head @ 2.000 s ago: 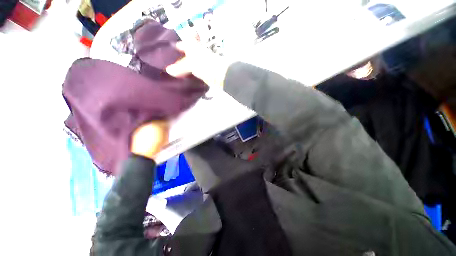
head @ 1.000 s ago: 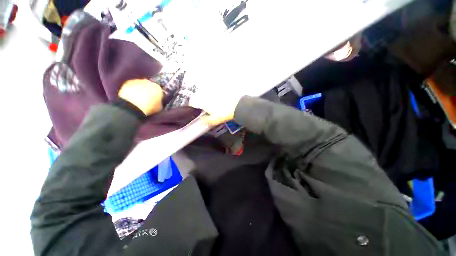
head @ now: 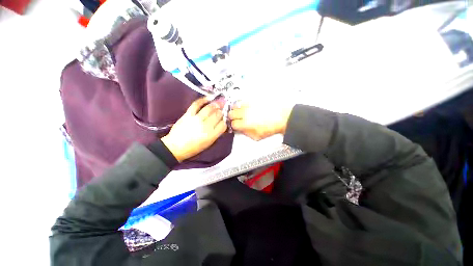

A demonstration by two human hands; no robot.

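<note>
The plum garment (head: pixel 150 88) lies on the left of the white table, with patterned grey fabric (head: pixel 98 62) showing at its upper left edge. My left hand (head: pixel 197 129) lies on the garment and pinches its right edge. My right hand (head: pixel 259 118) holds the same edge from the right, its fingertips close to the left ones. A narrow patterned strip (head: pixel 227 111) shows between the fingertips. The presser foot area (head: pixel 223 85) of the white sewing machine (head: pixel 166 31) is just beyond them. Glare hides the needle.
Thread snips (head: pixel 306 53) lie on the table at the upper right. A measuring tape strip (head: pixel 249 165) runs along the front edge. A blue basket (head: pixel 161 209) with patterned pieces (head: pixel 139 240) is below left. A dark machine part (head: pixel 358 9) is at the top right.
Both hands have moved together near the presser foot, and my right hand has left the table's front edge. The garment's edge is now between the fingertips. The machine head has come into view.
</note>
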